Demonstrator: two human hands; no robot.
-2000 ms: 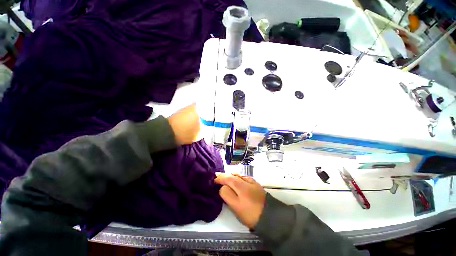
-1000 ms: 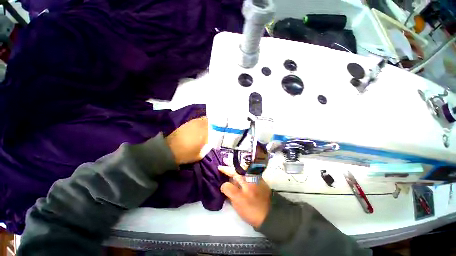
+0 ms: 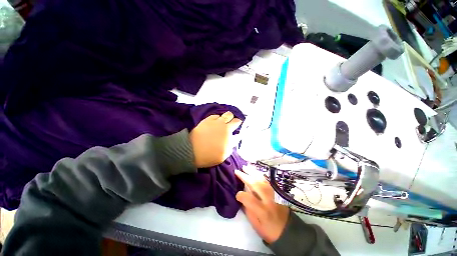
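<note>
The dark purple garment piece (image 3: 200, 187) lies on the machine table, left of and up to the needle area of the white sewing machine (image 3: 320, 115). My left hand (image 3: 214, 141) presses on the cloth with bent fingers and grips a fold of it, just left of the machine head. My right hand (image 3: 261, 202) is at the cloth's right edge, fingertips on it close to the needle area. The curved shiny guard (image 3: 363, 187) is at the front of the head. The needle and presser foot are not clearly visible behind it.
A large purple heap (image 3: 115, 45) covers the upper left. A grey post (image 3: 363, 57) stands on the machine. Red snips (image 3: 367, 227) lie right of my right hand, partly hidden by the machine. Dark items lie behind the head. The table's front edge (image 3: 165, 240) has a tape-like strip.
The view has turned and shifted, so the machine head appears farther right and tilted. My left hand, partly behind the head earlier, now shows fully, and both hands remain at the cloth.
</note>
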